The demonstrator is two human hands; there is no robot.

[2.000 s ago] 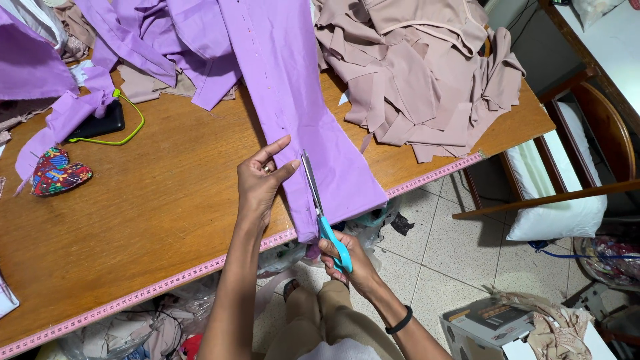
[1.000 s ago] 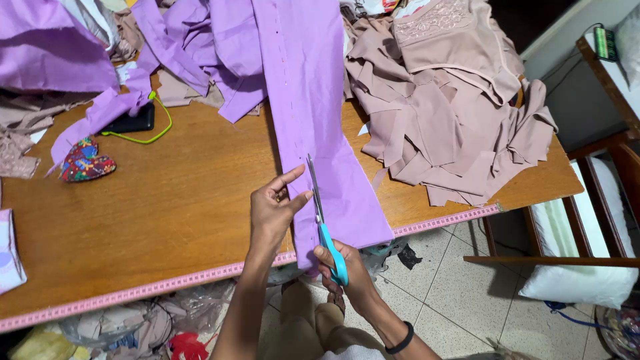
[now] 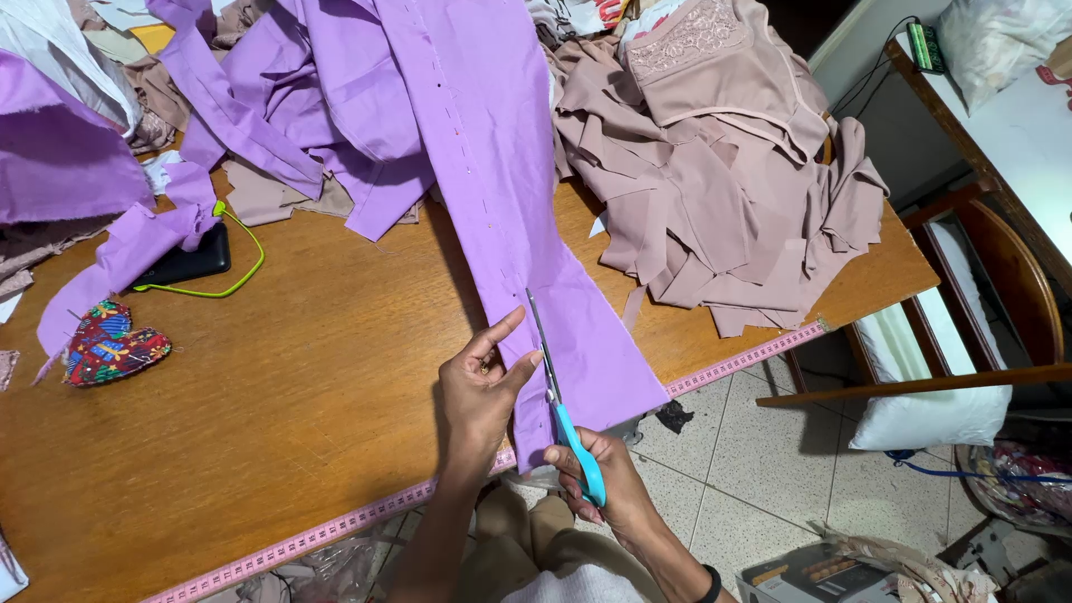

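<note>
A long piece of purple fabric (image 3: 494, 184) with a dashed line of stitches and pins runs down the wooden table and over its front edge. My right hand (image 3: 599, 473) grips the turquoise handles of a pair of scissors (image 3: 548, 360), whose blades lie along the fabric, pointing away from me. To the left of the blades, my left hand (image 3: 486, 389) pinches the strip's edge near the cut, index finger stretched along it. How far apart the blades are is hard to see. The fabric's wider part spreads to the right of the scissors.
Beige fabric pieces (image 3: 712, 201) are heaped at right, with more purple fabric (image 3: 335, 100) at the back. A heart-shaped pincushion (image 3: 113, 345) and a black phone (image 3: 188, 258) lie left. A pink measuring tape (image 3: 352, 523) follows the table edge. A wooden chair (image 3: 1017, 276) stands right.
Both hands and the scissors stay close to the same place on the purple fabric. The view has shifted somewhat.
</note>
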